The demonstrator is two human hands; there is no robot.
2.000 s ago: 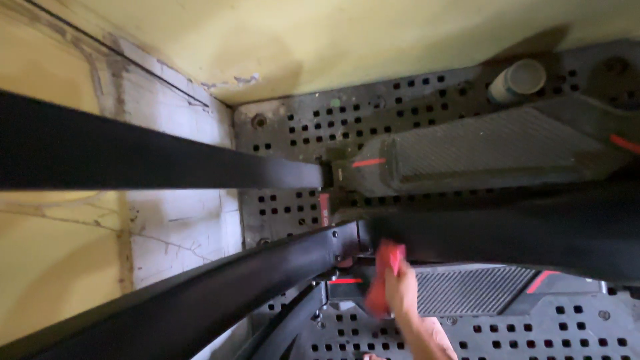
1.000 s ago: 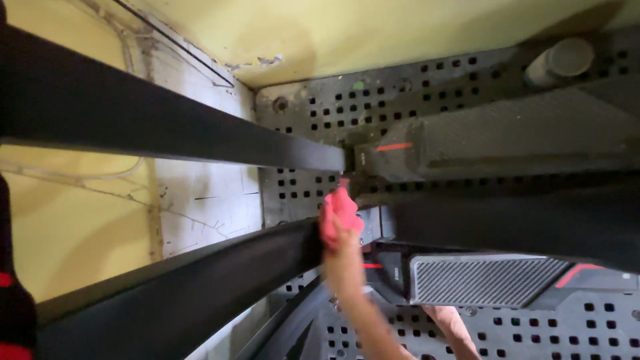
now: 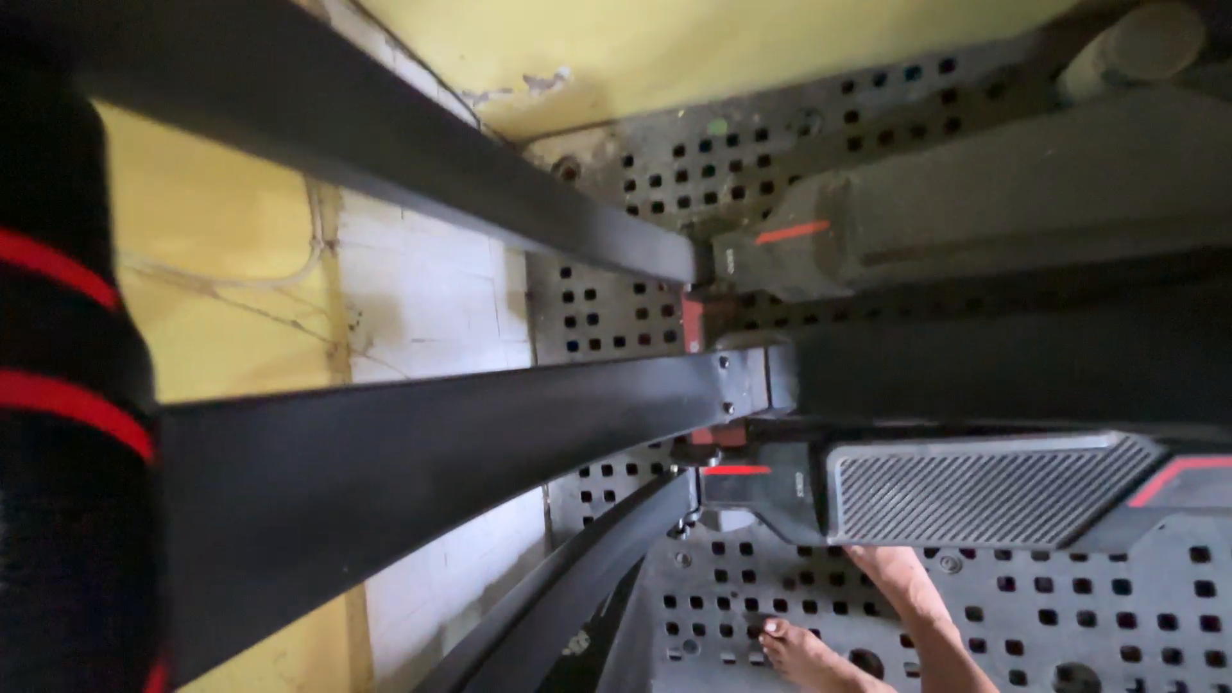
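Note:
Neither of my hands is in view, and the red cloth seen earlier does not show. A black exercise machine, probably an elliptical trainer, fills much of the head view. Its wide middle bar [image 3: 433,423] ends at a bolted metal joint [image 3: 746,382]. An upper black bar [image 3: 462,164] meets the dusty far foot pedal [image 3: 1001,202]. The near foot pedal [image 3: 972,489] has a ribbed grey tread and red marks. A black padded part with red stripes [image 3: 72,404] stands at the left edge.
Two bare feet [image 3: 900,587] are on the perforated grey plastic floor platform [image 3: 1049,602] below the near pedal. A pale cylindrical object [image 3: 1136,48] stands at the top right. A yellow wall with peeling paint [image 3: 731,58] runs behind, and white tiles [image 3: 433,289] lie left of the platform.
One second ago a hand with a red cloth was at the machine's central joint; hand and cloth are now out of view. The bars and the padded part appear larger at the left.

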